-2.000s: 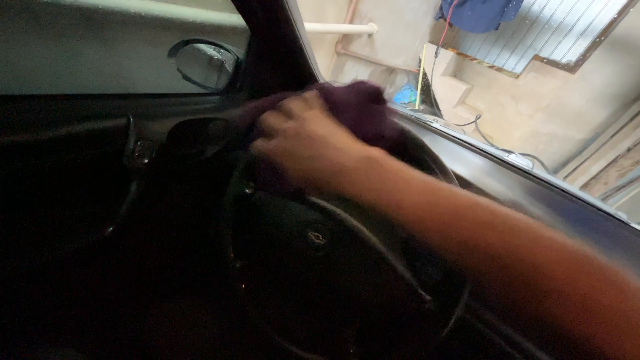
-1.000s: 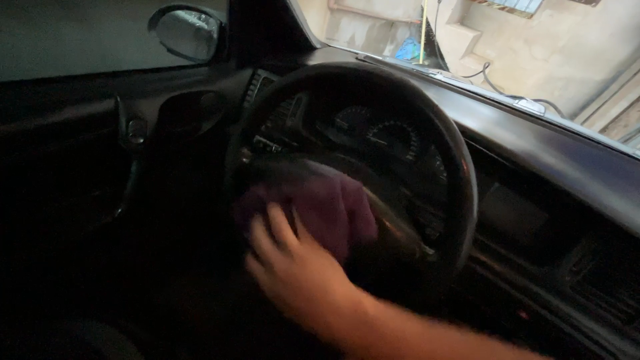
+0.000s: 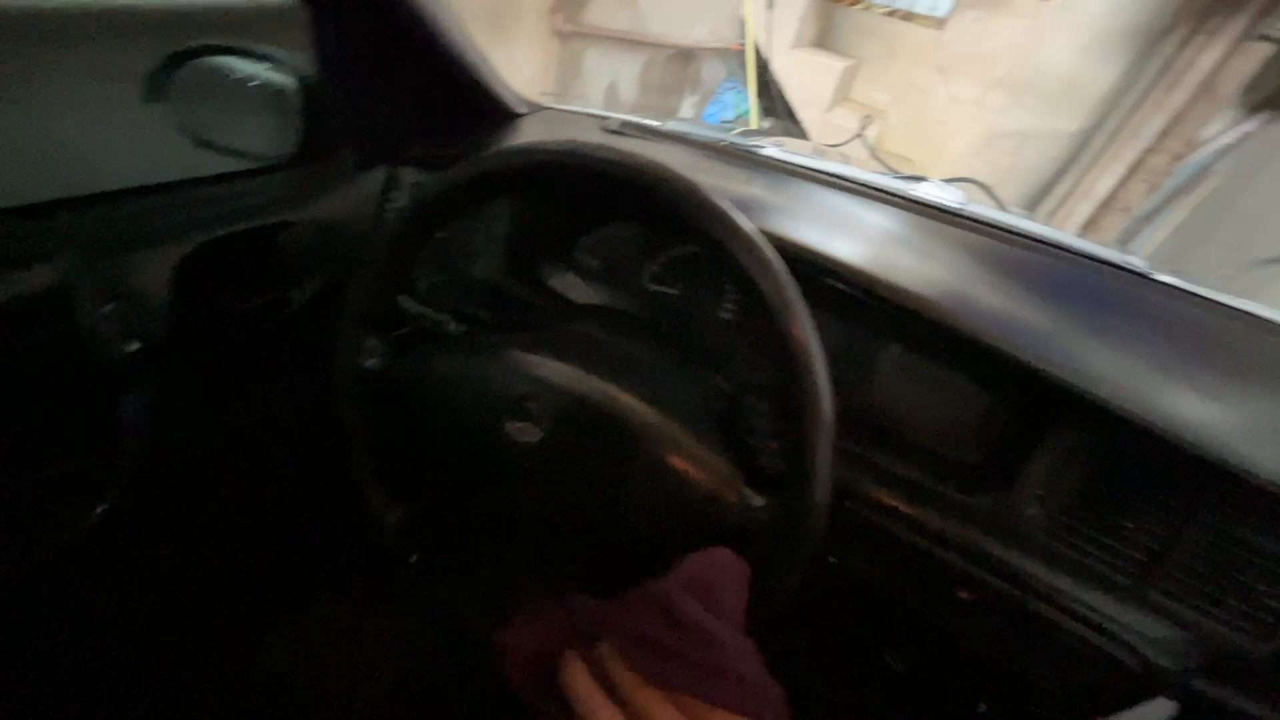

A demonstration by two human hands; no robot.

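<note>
At the bottom of the head view, my right hand (image 3: 625, 688) holds a purple cloth (image 3: 690, 625); only some of its fingers show, and the rest is cut off by the frame's edge. The cloth lies at the lower part of a car's dark steering wheel (image 3: 815, 400), below the hub with its small emblem. Whether it touches the rim is too dark to tell. Behind the wheel is the instrument cluster (image 3: 620, 265), dim and blurred. My left hand is out of the frame.
The dashboard top (image 3: 950, 270) runs to the right under the windshield. A side mirror (image 3: 235, 105) shows beyond the door window at the upper left. The door panel (image 3: 230, 250) is at the left. Outside are a wall and a blue item (image 3: 727, 102).
The right hand and purple cloth have moved from the top of the steering wheel, over its hub, down to its lower part at the frame's bottom edge.
</note>
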